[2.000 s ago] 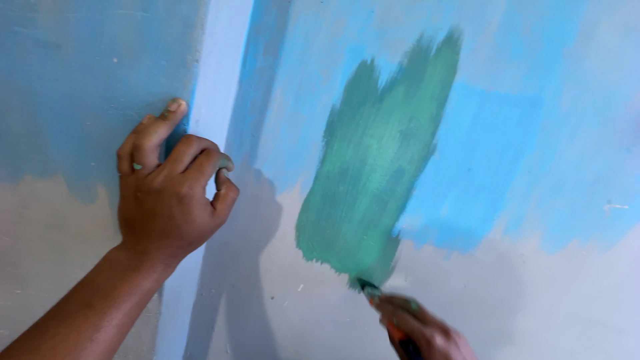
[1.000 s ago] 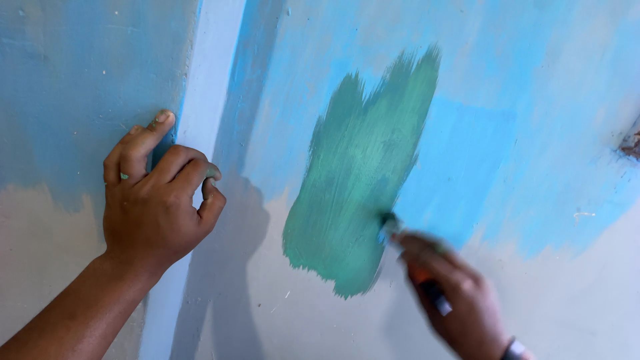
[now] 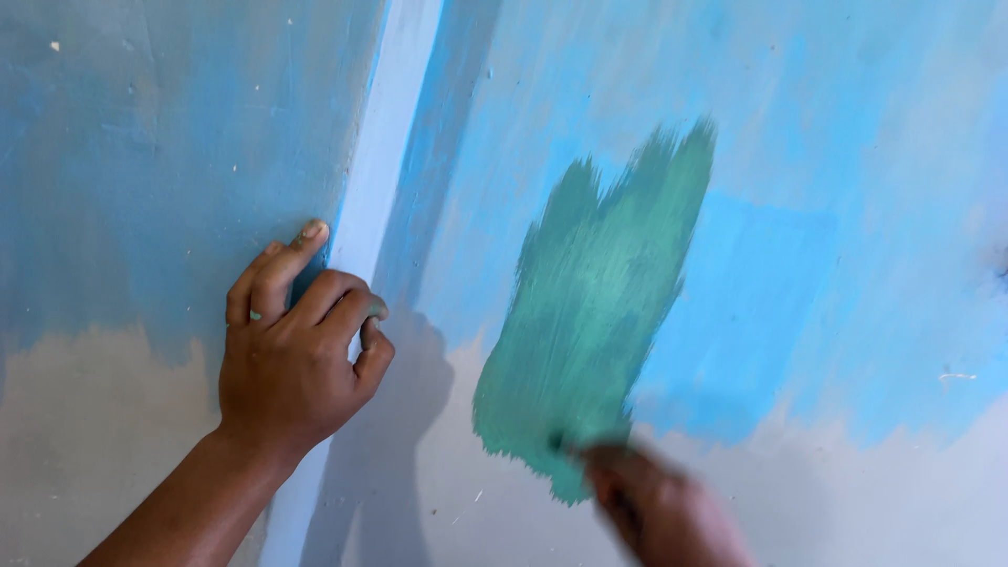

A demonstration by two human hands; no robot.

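Blurred by motion, my right hand (image 3: 657, 500) grips a paintbrush (image 3: 557, 441) whose dark tip touches the lower part of a green paint patch (image 3: 587, 323) on the wall. The handle is mostly hidden in the fist. My left hand (image 3: 303, 339) rests against the wall at the pale vertical strip (image 3: 378, 173), fingers bent and apart, with green paint on the thumb side and on one finger. Whether it holds anything between its fingers cannot be told.
The wall is painted in streaky blue (image 3: 787, 142) above and grey (image 3: 850, 504) below. A brighter blue patch (image 3: 740, 315) lies right of the green one. Left of the strip is a darker blue-grey panel (image 3: 157, 197). My left hand's shadow falls beside the strip.
The brush has moved from the green patch's right edge down and left to its lower part. Green now reaches lower at the bottom than one second ago. My left hand stays at the strip.
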